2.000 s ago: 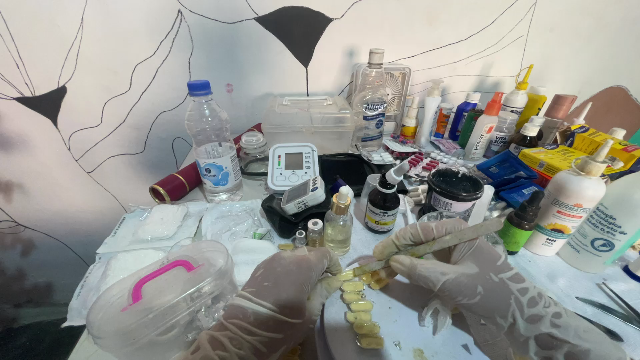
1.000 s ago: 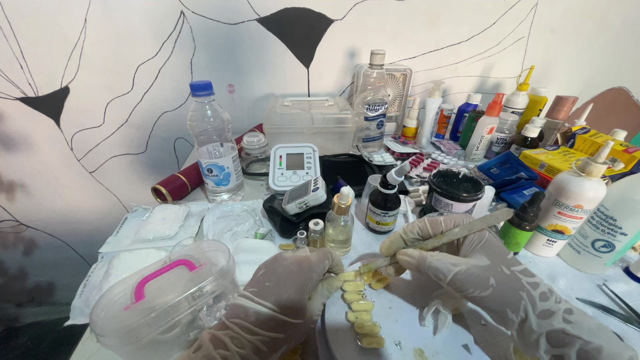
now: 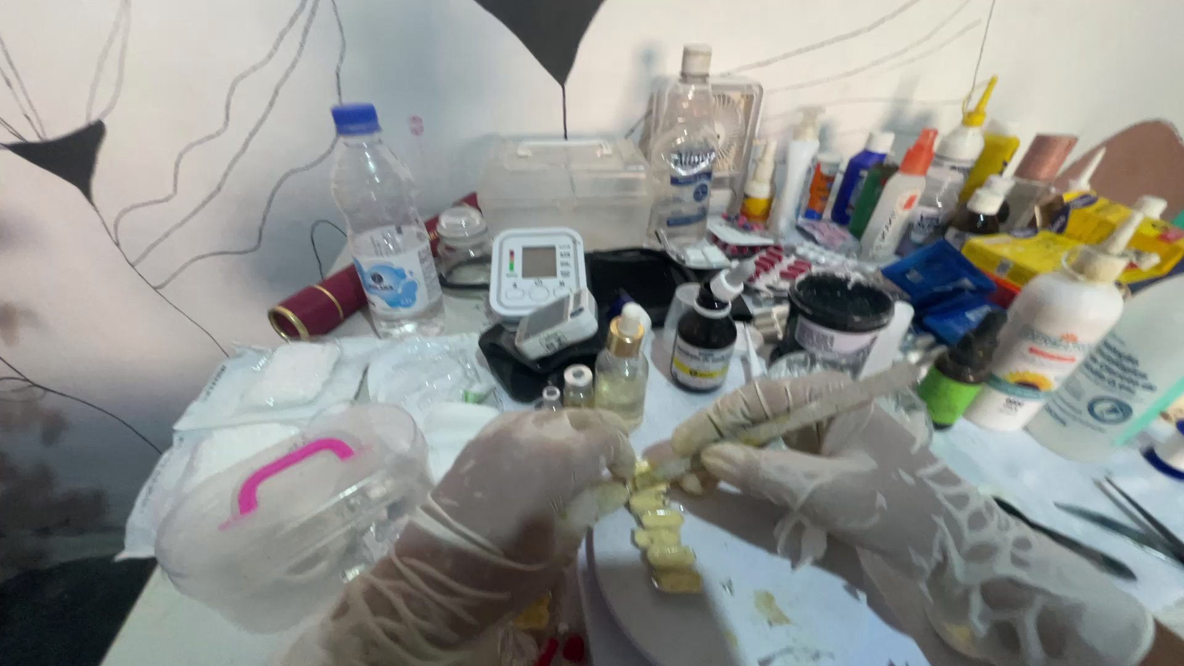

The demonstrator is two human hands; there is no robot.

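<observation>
Both hands wear pale, wrinkled translucent gloves. My right hand [image 3: 795, 453] grips a whitish, flat stick-like tool [image 3: 832, 398], which slants from the upper right down to my fingertips. My left hand [image 3: 536, 481] pinches at the top of a row of pale yellow, glossy tooth-like pieces [image 3: 664, 536]; exactly what its fingertips hold is hidden. The tool's lower end meets the row between the two hands. Beneath lies a round whitish surface [image 3: 638, 615] with yellowish smears. A dropper bottle with a gold collar [image 3: 622, 375] stands just behind my left hand.
A clear case with a pink handle [image 3: 296, 518] stands at left, near wrapped gauze pads [image 3: 294, 375]. Behind are a water bottle [image 3: 393, 277], a blood pressure monitor [image 3: 539, 277], a dark dropper bottle [image 3: 703, 342] and a black-rimmed jar [image 3: 837, 324]. Bottles crowd the right; metal tweezers [image 3: 1133, 527] lie at far right.
</observation>
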